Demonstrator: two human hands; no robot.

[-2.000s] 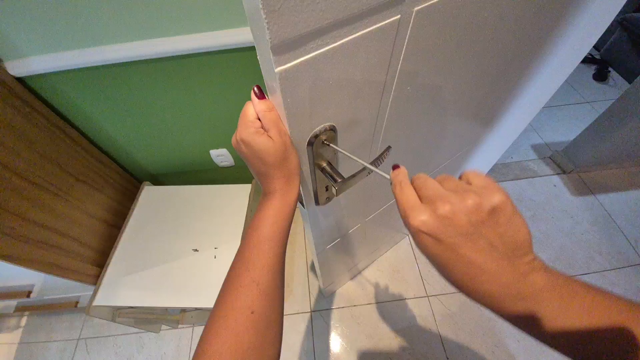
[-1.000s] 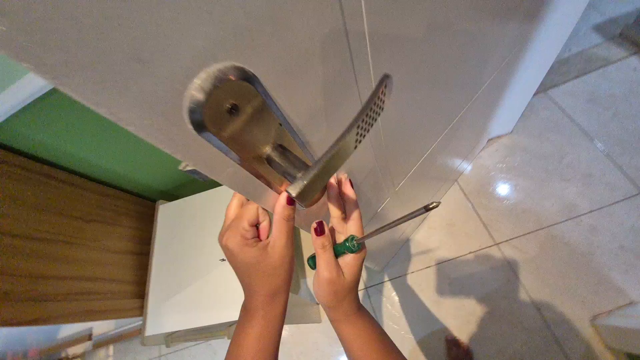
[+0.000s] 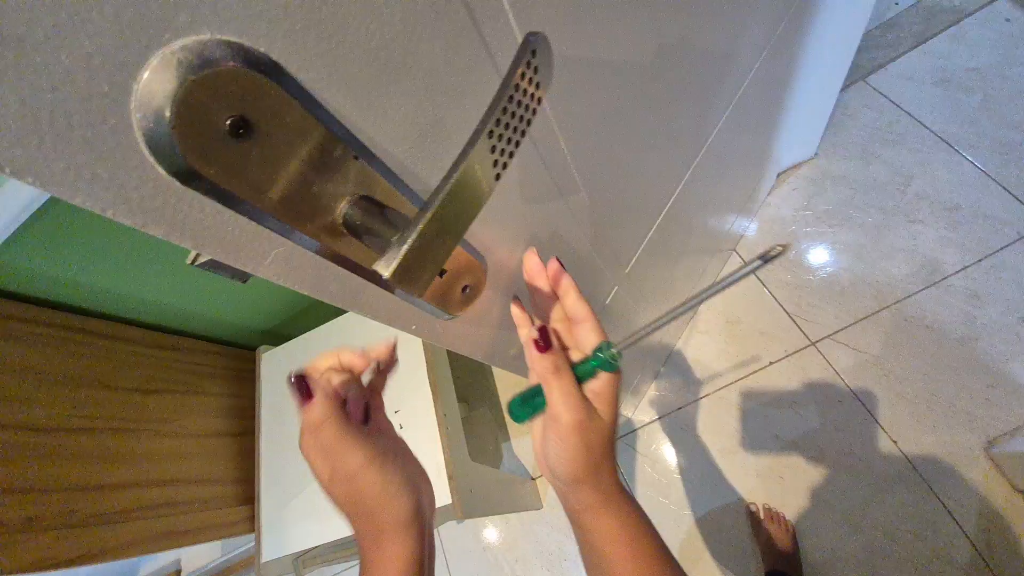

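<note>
A metal door handle lever (image 3: 472,168) on its long rounded backplate (image 3: 272,152) is mounted on the pale door (image 3: 656,96). A screw hole or screw head shows near the plate's upper end, and a small hole near its lower end. Below the plate, my right hand (image 3: 572,384) holds a screwdriver by its green handle (image 3: 524,402) between thumb and palm, the shaft (image 3: 696,300) pointing up and right; its other fingers are extended. My left hand (image 3: 360,432), blurred, is off the door to the left with fingers curled together; whether it pinches something small cannot be told.
A white-topped small cabinet (image 3: 292,448) stands under my left hand, with tiny dark bits (image 3: 398,414) on top. Wooden panelling (image 3: 120,432) and a green wall (image 3: 144,264) are at left. A bare foot (image 3: 774,536) stands on the tiled floor (image 3: 904,320).
Two seconds ago the screwdriver's shaft reached the plate's upper part. A second ago both hands were at its lower end; now the left hand has moved away down-left. The view is much closer than at first.
</note>
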